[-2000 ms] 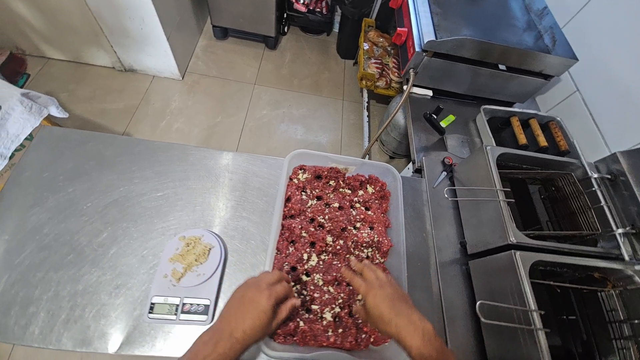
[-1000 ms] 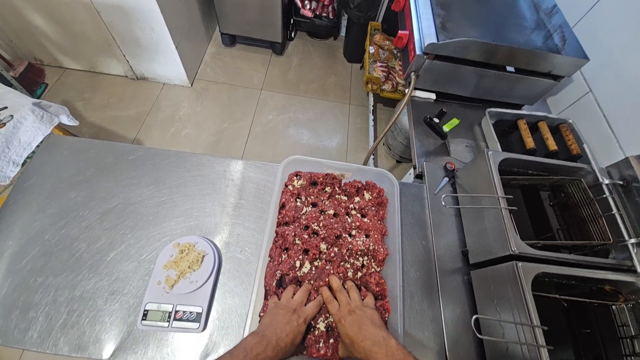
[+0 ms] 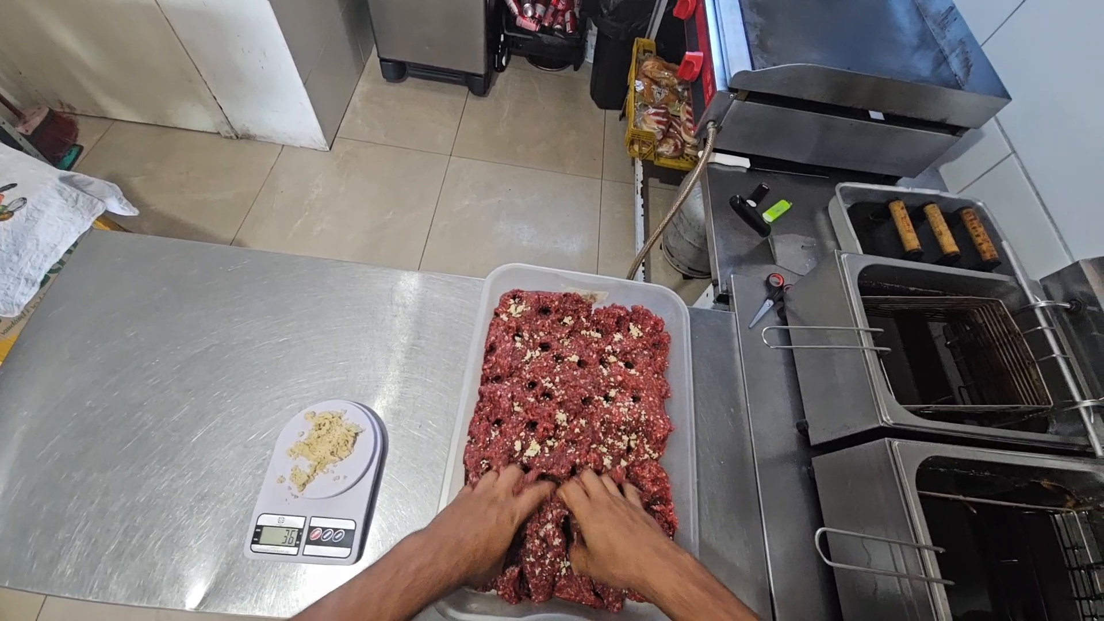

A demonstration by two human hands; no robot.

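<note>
Raw ground meat [image 3: 573, 388] fills most of a white plastic tub [image 3: 681, 345] on a stainless steel table. Finger holes and pale minced bits, perhaps garlic, dot its surface. My left hand [image 3: 496, 513] and my right hand [image 3: 608, 526] press into the meat near the tub's close end, side by side, with fingertips sunk in and hidden. A ridge of meat bulges between them. Left of the tub lies a white digital kitchen scale [image 3: 319, 483], its round plate bearing a small heap of the same pale minced stuff [image 3: 323, 444].
The steel table [image 3: 190, 371] extends left. On the right stand deep fryers [image 3: 837, 362] with wire baskets, scissors [image 3: 768, 297], a tray with wooden-handled tools [image 3: 940, 228] and a flat griddle [image 3: 854, 86]. A yellow crate of packaged bread [image 3: 660, 112] and a cloth [image 3: 43, 216] sit farther off.
Both hands, apart two seconds ago, came close together on the meat. Since one second ago the fingers have dug in and the meat between the hands has been pushed up.
</note>
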